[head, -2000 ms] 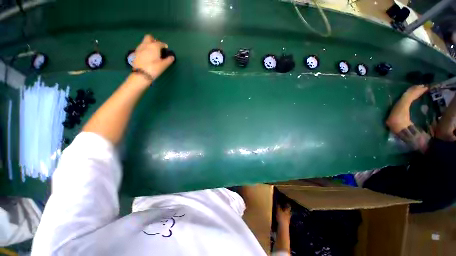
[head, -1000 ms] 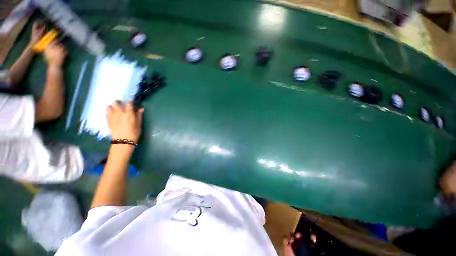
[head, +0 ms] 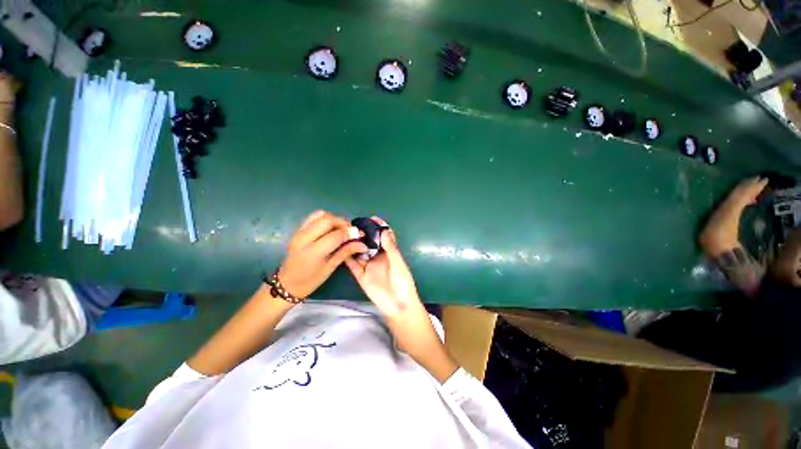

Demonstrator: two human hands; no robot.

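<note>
My left hand (head: pixel 314 254), with a beaded bracelet at the wrist, is at a black round housing (head: pixel 367 235) near the bench's front edge. Its fingertips pinch something small and whitish at the housing's left side, too small to name. My right hand (head: pixel 384 272) holds the housing from below and the right. Part of a white face shows on the housing; the fingers hide the rest. White-faced units (head: pixel 392 75) and black ribbed housings (head: pixel 453 60) stand in a spaced row along the far side. Small black fittings (head: pixel 198 127) lie piled beside white plastic strips (head: pixel 112 162) at left.
An open carton (head: pixel 672 403) of black housings is below the bench edge at right. A metal bar (head: pixel 48 37) is at upper left. A pale hose (head: pixel 615 53) loops at the far side. Another person's arm (head: pixel 733 232) rests at right; another arm (head: pixel 9 158) shows at far left.
My left hand has moved from the far row to the strips and fittings, then to the housing in front of me. My right hand has come up from the carton with a housing. The view has shifted.
</note>
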